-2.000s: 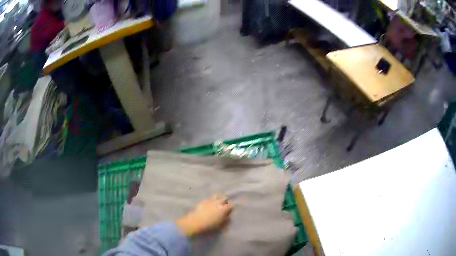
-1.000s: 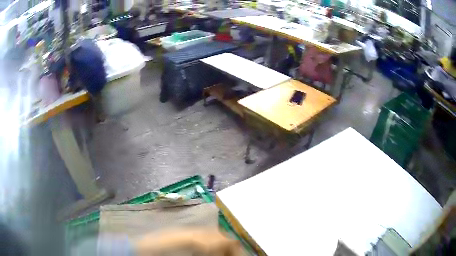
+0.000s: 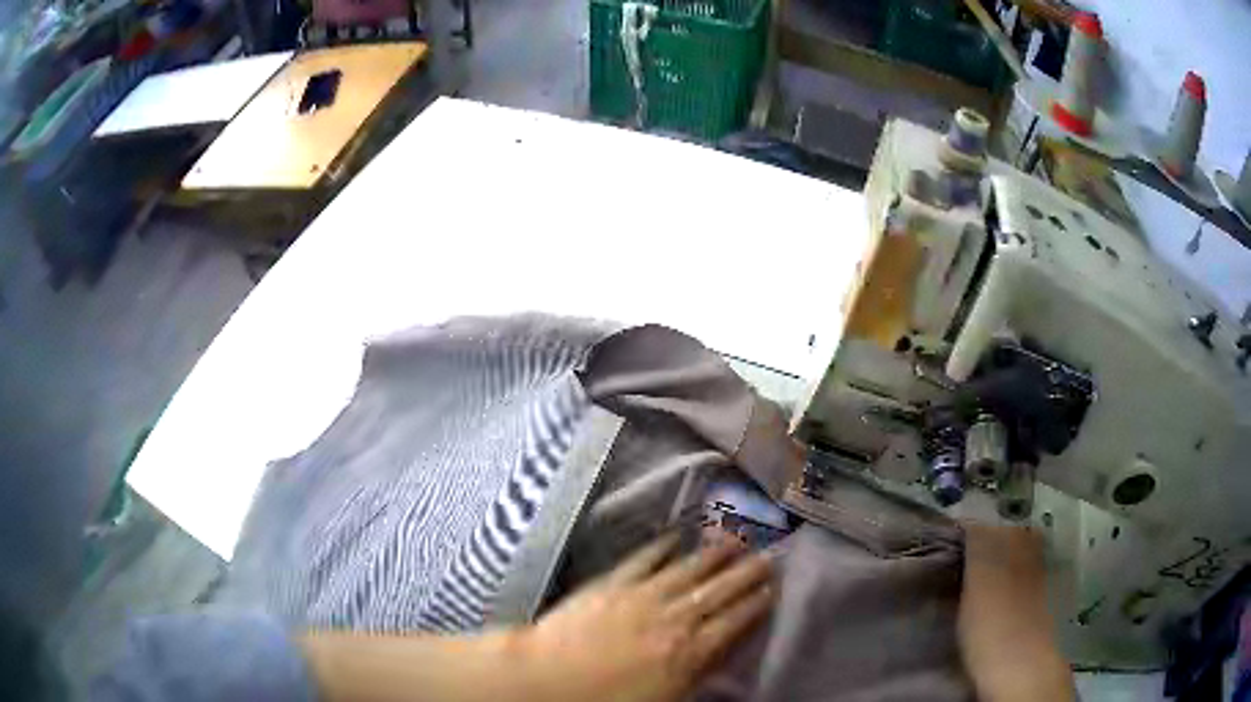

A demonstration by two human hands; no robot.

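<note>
A grey-taupe garment piece (image 3: 851,624) lies bunched on the machine bed, with part of it under the sewing machine head (image 3: 906,274). Finely striped grey-white fabric (image 3: 398,466) joins it on the left and spreads over the table. My left hand (image 3: 665,617) lies flat on the taupe cloth, left of the needle area, fingers slightly apart and blurred. My right hand (image 3: 1013,603) is at the cloth's right side, below the tension knobs (image 3: 981,453); its fingers are hidden by the cloth. A shiny metal plate (image 3: 745,507) shows through a gap in the cloth.
The white tabletop (image 3: 604,220) extends behind and left of the cloth. A green crate (image 3: 679,62) stands beyond it. A wooden table (image 3: 316,117) with a dark object is at the upper left. Thread cones with red tips (image 3: 1081,76) stand behind the machine at the upper right.
The view has swung right, from the green crate holding the taupe stack to the sewing machine. My left hand has left the stack and now rests on cloth at the machine. My right hand has come into view.
</note>
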